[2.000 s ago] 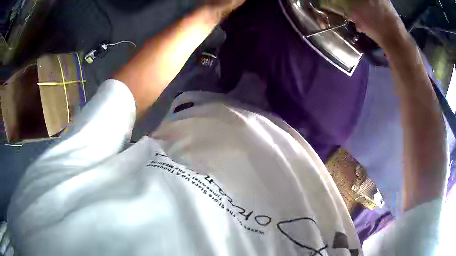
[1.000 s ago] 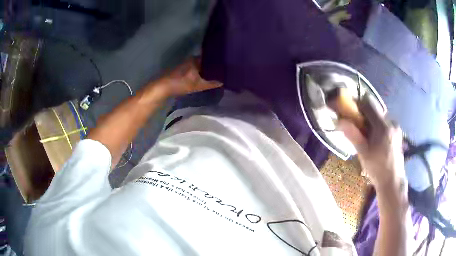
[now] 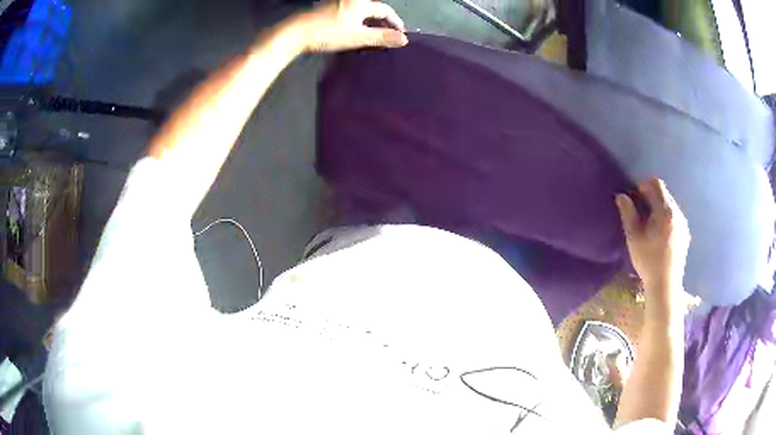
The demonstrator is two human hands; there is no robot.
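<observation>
The dark purple garment (image 3: pixel 476 144) lies spread over the left part of the padded ironing board (image 3: pixel 689 161), its front part hanging near my body. My left hand (image 3: pixel 374 27) is at its far left edge, with thumb and fingers apart around a gap; whether it pinches the cloth is unclear. My right hand (image 3: pixel 653 229) is at the garment's right edge, thumb and finger at the cloth. The silver steam iron (image 3: pixel 601 357) sits on the perforated tan iron rest (image 3: pixel 587 311), partly hidden by my shirt and right forearm.
Loose brighter purple cloth (image 3: pixel 723 361) hangs at the far right. A cardboard box (image 3: pixel 51 225) stands at the left and a blue crate or bag (image 3: pixel 36 42) at the upper left. A thin white cable (image 3: pixel 247 234) lies on the grey floor (image 3: pixel 272 161).
My right hand has let go of the iron, which has moved from over the garment down to the rest. My left hand has moved up to the garment's far edge. The garment now lies flatter.
</observation>
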